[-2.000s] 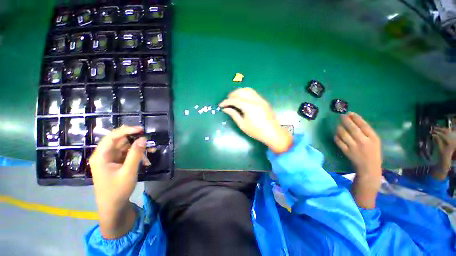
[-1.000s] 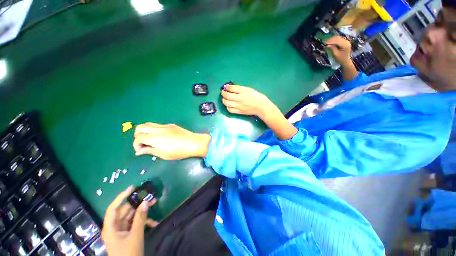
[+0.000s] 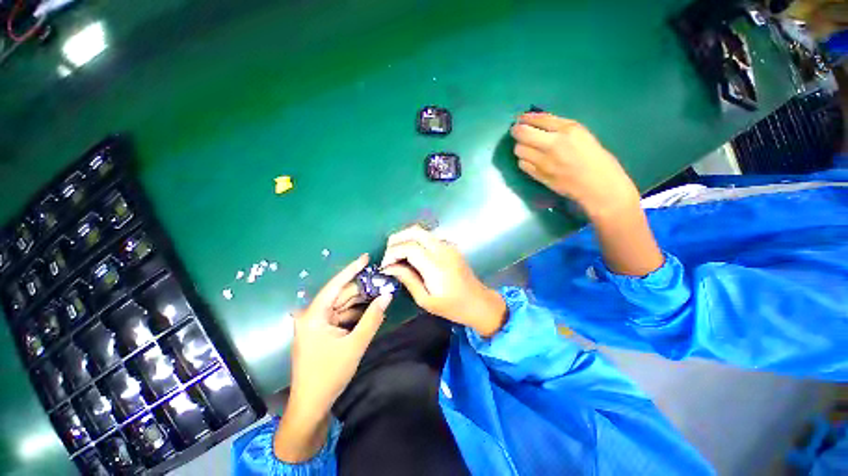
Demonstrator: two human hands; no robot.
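Note:
My left hand (image 3: 335, 325) holds a black device housing (image 3: 376, 283) between thumb and fingers, near the bench's front edge. My right hand (image 3: 437, 274) touches the housing's right side with its fingertips. Whether it pinches a small piece there cannot be seen. Small white pads (image 3: 258, 271) lie scattered on the green mat left of my hands. A yellow scrap (image 3: 283, 184) lies behind them. The black blister tray (image 3: 177, 358) is at the left, with units in its far pockets and some near ones.
Two black housings (image 3: 434, 121) (image 3: 443, 167) lie on the green mat (image 3: 307, 84). A neighbour's hand (image 3: 572, 163) is over the mat at right, at a dark piece. A dark tray with parts (image 3: 735, 70) stands at the far right.
The housing in my left hand has come together with my right hand, which moved in from beside the yellow scrap. The view has turned back toward the tray.

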